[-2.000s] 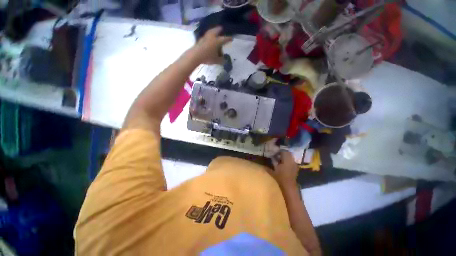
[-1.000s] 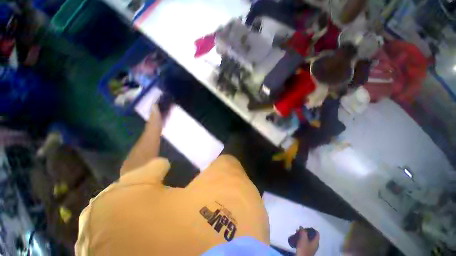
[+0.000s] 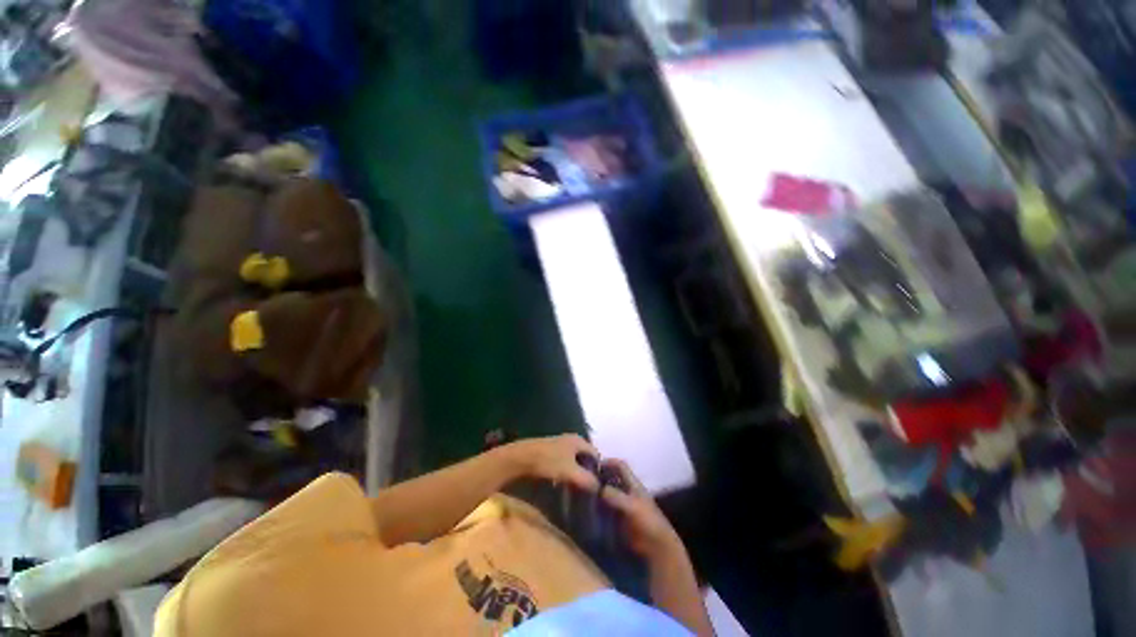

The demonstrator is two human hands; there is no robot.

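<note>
My left hand (image 3: 557, 459) and my right hand (image 3: 640, 513) are close together in front of my body, near the end of the white bench (image 3: 610, 342). Small dark objects, which look like dark thread cones (image 3: 601, 474), show between the curled fingers. They are blurred and mostly covered, so I cannot tell their number or whether they touch. The grey sewing machine (image 3: 928, 280) stands on the white table to the right, away from both hands.
Brown bundles (image 3: 305, 330) with yellow scraps fill a large tub on the left. A blue crate (image 3: 571, 199) of mixed scraps stands at the bench's far end. Red cloth (image 3: 953, 413) and a pink scrap (image 3: 807, 194) lie by the machine. Green floor (image 3: 442, 249) shows between tub and bench.
The view has turned left, away from the machine table. My left hand has left the bench top, and my right hand, holding a dark cone, has come up beside it.
</note>
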